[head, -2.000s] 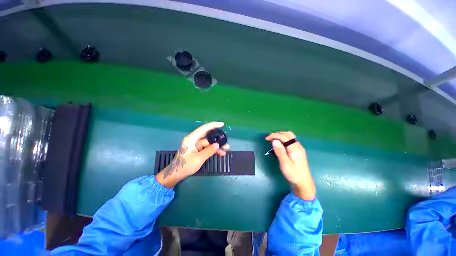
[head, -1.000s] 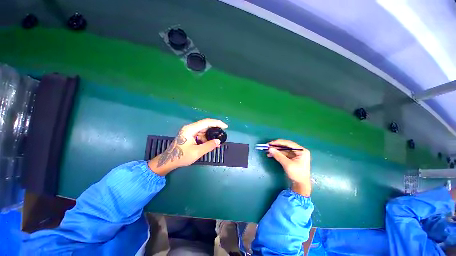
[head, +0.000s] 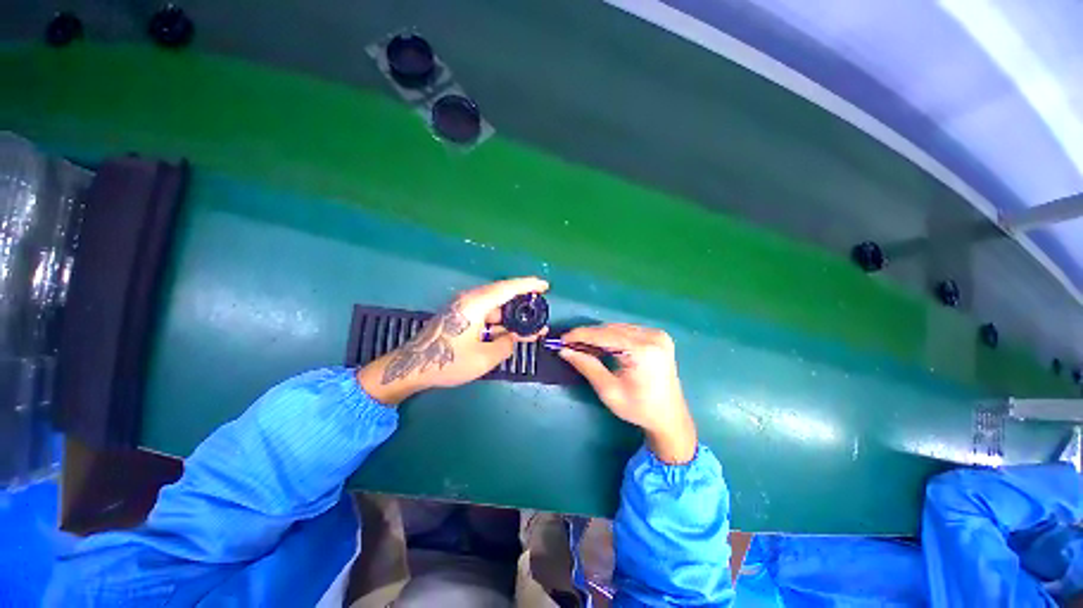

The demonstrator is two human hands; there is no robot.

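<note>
My left hand (head: pixel 457 342) holds a round black unit (head: pixel 526 314) between thumb and fingers, its detailed ringed face turned up. My right hand (head: pixel 629 366) holds thin tweezers (head: pixel 589 348) like a pen, their bright tips pointing left, just below and right of the unit. Whether the tips hold anything is too small to tell. A slotted black strip (head: pixel 390 328) lies flat on the teal bench under my left hand, which hides part of its slots; my right fingers cover part of its plain end.
A stack of black strips (head: pixel 125 303) and clear plastic trays (head: pixel 33 285) stand at left. Two taped round parts (head: pixel 456 116) and several loose black units (head: pixel 869 255) lie beyond the bright green band (head: pixel 665 249). A person's blue sleeve (head: pixel 992 511) is at lower right.
My right hand has moved left with the tweezers, bringing the tips close to the unit. The unit in my left hand has turned so its ringed face shows. The camera view has shifted.
</note>
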